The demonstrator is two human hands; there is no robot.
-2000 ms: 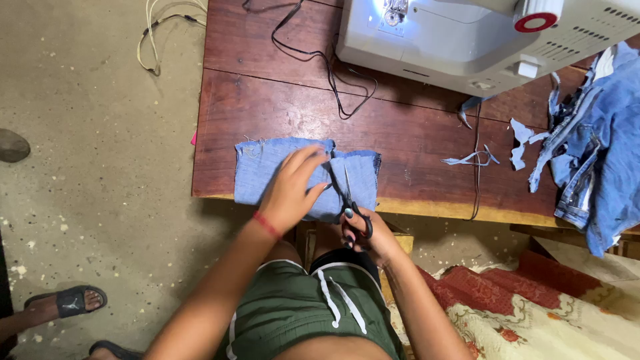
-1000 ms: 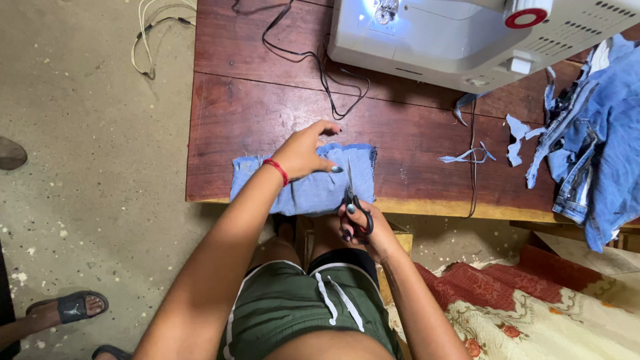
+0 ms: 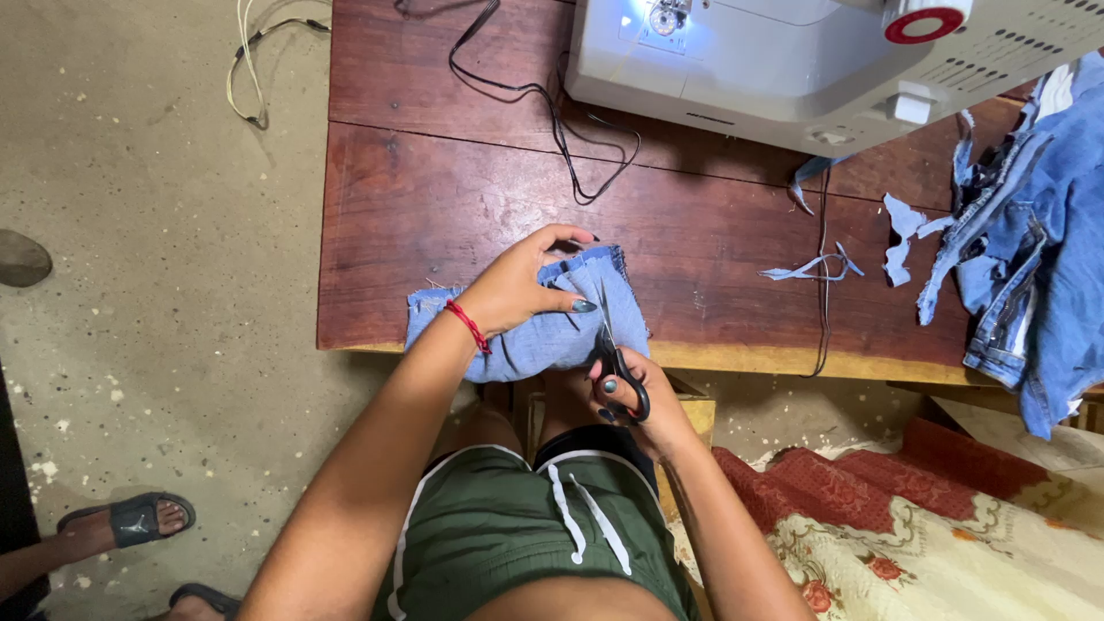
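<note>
A piece of blue denim (image 3: 552, 345) lies at the front edge of the wooden table, partly hanging over it. My left hand (image 3: 526, 289) grips the denim near its far edge, thumb on top and fingers curled beyond the edge. In my right hand (image 3: 634, 397) is a pair of scissors with black handles (image 3: 636, 388). Their blades point away from me and lie over the right part of the denim, a little right of my left thumb. How far the blades are apart is hard to tell.
A white sewing machine (image 3: 742, 78) with its lamp lit stands at the back right of the wooden table (image 3: 414, 216). Black cord (image 3: 561, 129) runs beside it. Denim scraps (image 3: 901, 233) and cut jeans (image 3: 1061, 224) lie at the right. Another person's sandalled foot (image 3: 138, 520) is at lower left.
My left hand moved off the denim's middle, reached toward its far edge, and now holds the cloth there. The scissors stay in my right hand over the right part of the denim.
</note>
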